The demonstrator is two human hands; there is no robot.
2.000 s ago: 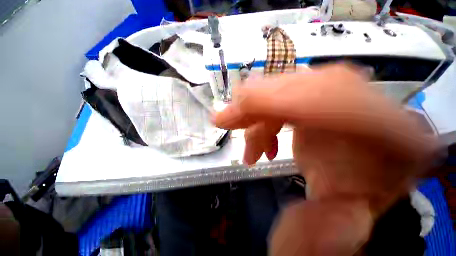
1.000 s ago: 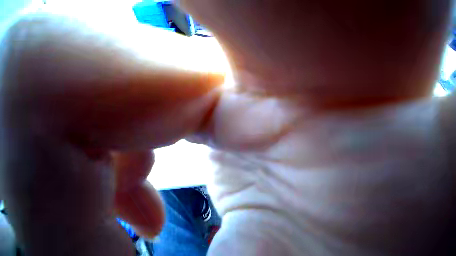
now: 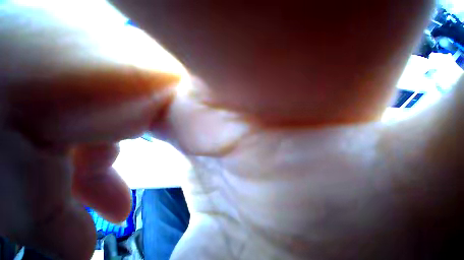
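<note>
My right hand (image 3: pixel 285 188) fills most of the view, very close to the lens and blurred. The palm and wrist creases lie at centre and right. Fingers show at the left, one fingertip pointing down, and a dark, out-of-focus part of a hand spans the top. I cannot tell if it touches or holds anything. My left hand cannot be made out. A small overexposed piece of the white sewing table (image 3: pixel 152 165) shows between fingers and palm. The garment piece and the needle area are hidden.
Part of a white machine (image 3: pixel 425 73) with a dark panel shows at the upper right. Blue trouser fabric (image 3: pixel 162 216) is below the table edge. A ribbed blue surface (image 3: pixel 113 223) lies at the lower left.
My right hand has come up from over the table to right against the lens, covering the garment and needle. In the last second its fingers shifted left in view, and more machine shows at upper right.
</note>
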